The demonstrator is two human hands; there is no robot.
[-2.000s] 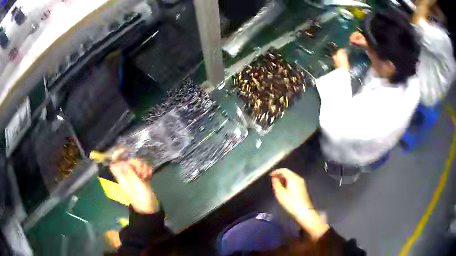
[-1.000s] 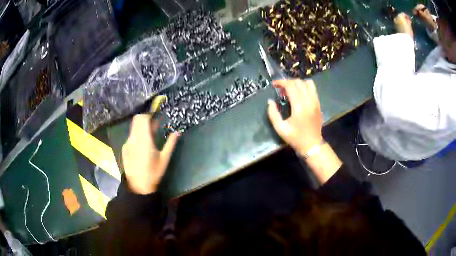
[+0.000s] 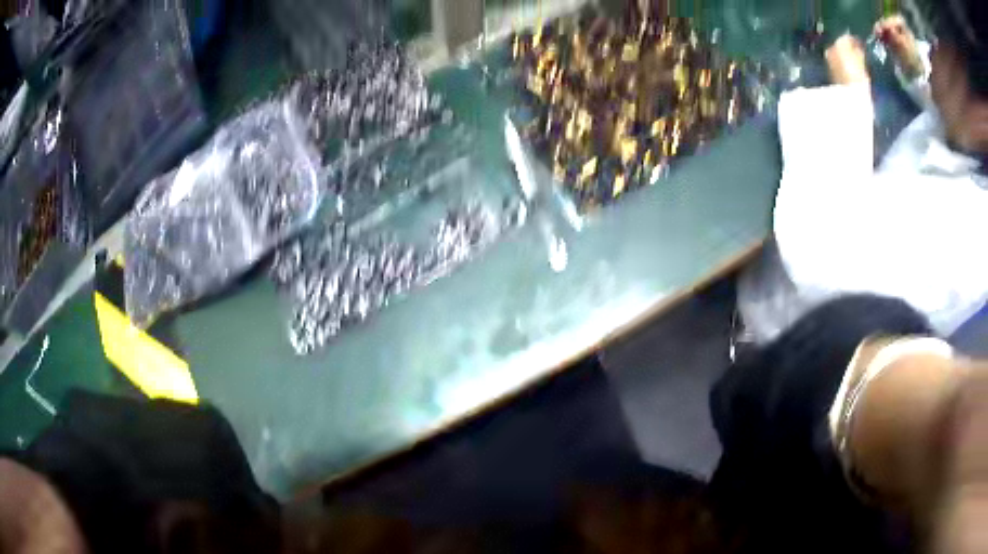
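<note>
Small dark, silvery sleeves (image 3: 358,276) lie loose in a shallow tray on the green bench. More of them lie behind, and a clear plastic bag (image 3: 222,211) with dark parts is left of them. Silvery tweezers (image 3: 520,157) lie beside the brass-and-black parts (image 3: 628,97). My left hand (image 3: 33,514) is blurred and cut off at the bottom left corner. My right hand (image 3: 959,465) is very close, blurred and cut off at the right edge, with a pale band at the wrist. No fingers show clearly, and both hands are away from the parts.
Yellow-black hazard tape (image 3: 146,352) is on the bench at left, with a pale cord (image 3: 41,379) beyond it. Dark trays (image 3: 125,92) stand at the upper left. A person in a white coat (image 3: 867,206) works at the right. The bench's front edge (image 3: 520,373) runs diagonally.
Both hands have left the bench area and moved outward, left to the bottom left corner and right to the right edge. The view has shifted, and the yellow piece by the left hand no longer shows.
</note>
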